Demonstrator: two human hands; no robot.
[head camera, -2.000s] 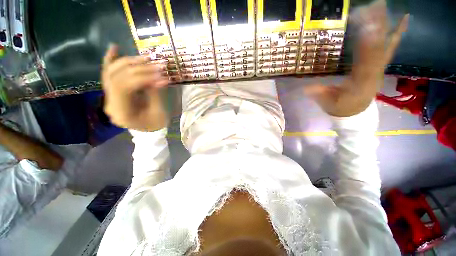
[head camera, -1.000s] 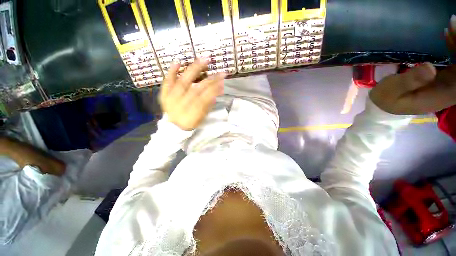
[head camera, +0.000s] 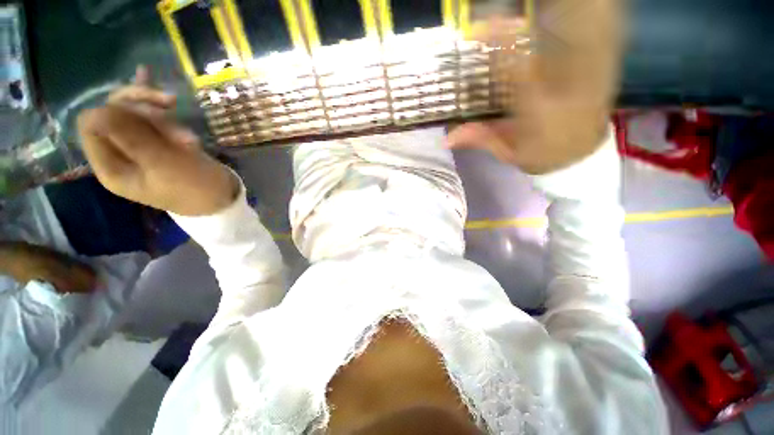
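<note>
Several keypad phones (head camera: 352, 85) lie side by side, face up, along the near edge of the bench, with yellow-edged black screens at the top and rows of keys below. Glare whitens the middle. My right hand (head camera: 552, 93), blurred, is over the right end of the row, its thumb below the lower edge; whether it grips a phone cannot be told. My left hand (head camera: 157, 149) is left of the row, apart from it, fingers partly bent and holding nothing visible.
The dark green bench mat (head camera: 679, 59) runs across the top. A white unit (head camera: 13, 76) lies at the far left. A person's arm (head camera: 47, 265) is at the left. A red stool (head camera: 709, 365) stands at lower right, and another person's red clothing (head camera: 754, 191) shows at the right edge.
My right hand has come from the far right onto the right end of the row. My left hand has moved left, off the keys.
</note>
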